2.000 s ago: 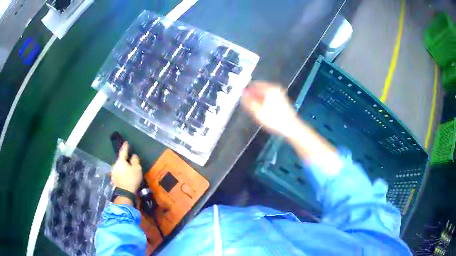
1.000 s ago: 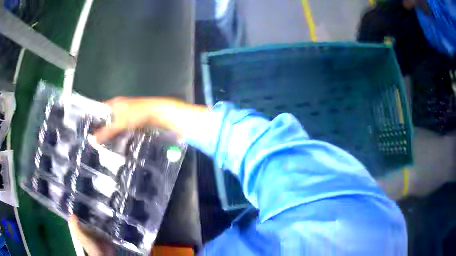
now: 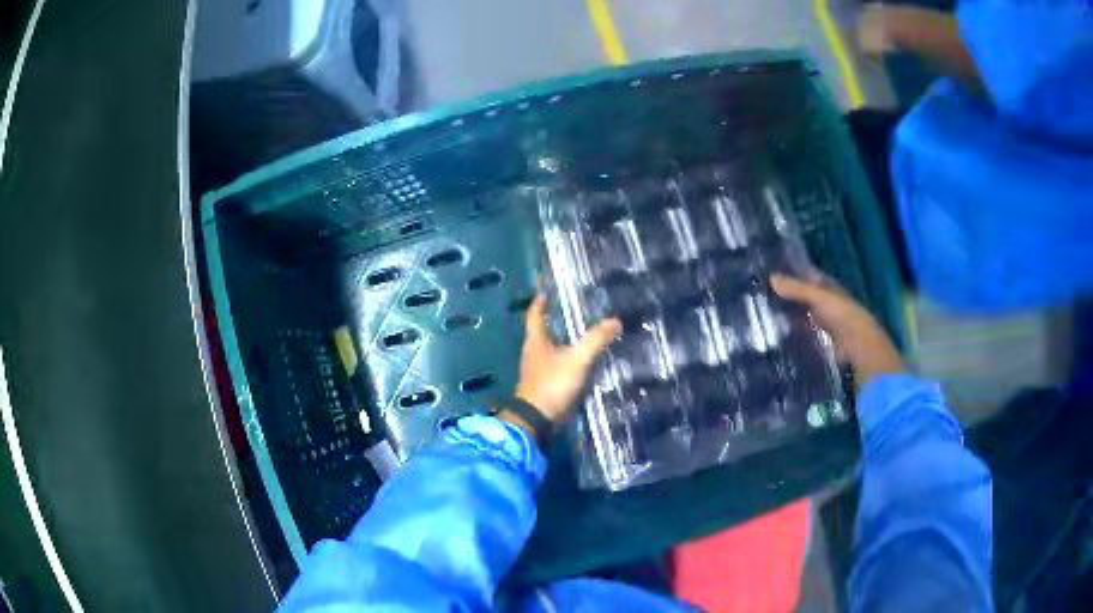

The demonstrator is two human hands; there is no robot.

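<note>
A clear blister tray (image 3: 695, 323) with rows of dark parts lies level inside the right part of the teal turnover crate (image 3: 258, 407). My left hand (image 3: 561, 365) holds its left edge, thumb on top, with a black band on the wrist. My right hand (image 3: 839, 321) holds its right edge. The fingertips under the tray's edges are hidden. Whether the tray touches the crate floor I cannot tell. The slotted floor (image 3: 432, 317) shows to the left of the tray.
The dark green bench (image 3: 108, 299) with a pale edge runs along the left. A grey object (image 3: 294, 48) stands behind the crate. A red-pink flat surface (image 3: 749, 557) shows below the crate's near edge. Another person's blue sleeve (image 3: 995, 180) is at the upper right.
The view has swung right from the bench to the crate. The tray has moved off the bench into the crate, with both my hands now on its sides.
</note>
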